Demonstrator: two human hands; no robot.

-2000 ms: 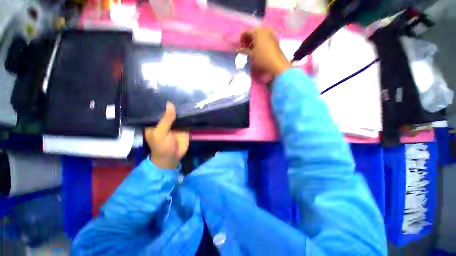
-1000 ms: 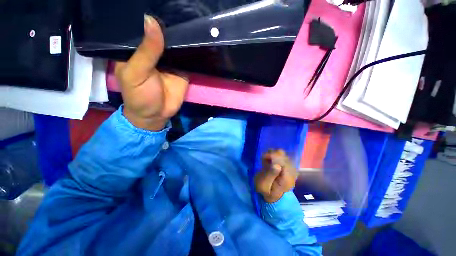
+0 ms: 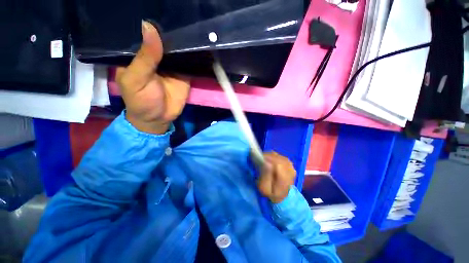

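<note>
A black glossy tablet [image 3: 190,25] lies at the top of the view, its near edge raised over another black slab [image 3: 252,67]. My left hand [image 3: 151,87] grips the tablet's near edge, thumb on top and fingers hidden beneath. My right hand [image 3: 276,177] is low, in front of the blue bins, closed on one end of a long pale strip [image 3: 236,110]. The strip is blurred and slants up to the tablet's near edge. I cannot tell if it is a stick or a thin sheet seen edge-on.
Another black tablet [image 3: 31,61] lies at left on white sheets [image 3: 82,97]. On the pink mat [image 3: 293,100] are a small black piece [image 3: 322,33] and slim dark tools [image 3: 321,69]. A black cord [image 3: 360,72] crosses white sheets [image 3: 396,61]. Blue bins [image 3: 355,164] stand below the bench.
My right hand has come down from the tablet's right end to below the bench edge and now shows a pale strip. The blurred translucent shape over the bin is gone. My left hand keeps its grip.
</note>
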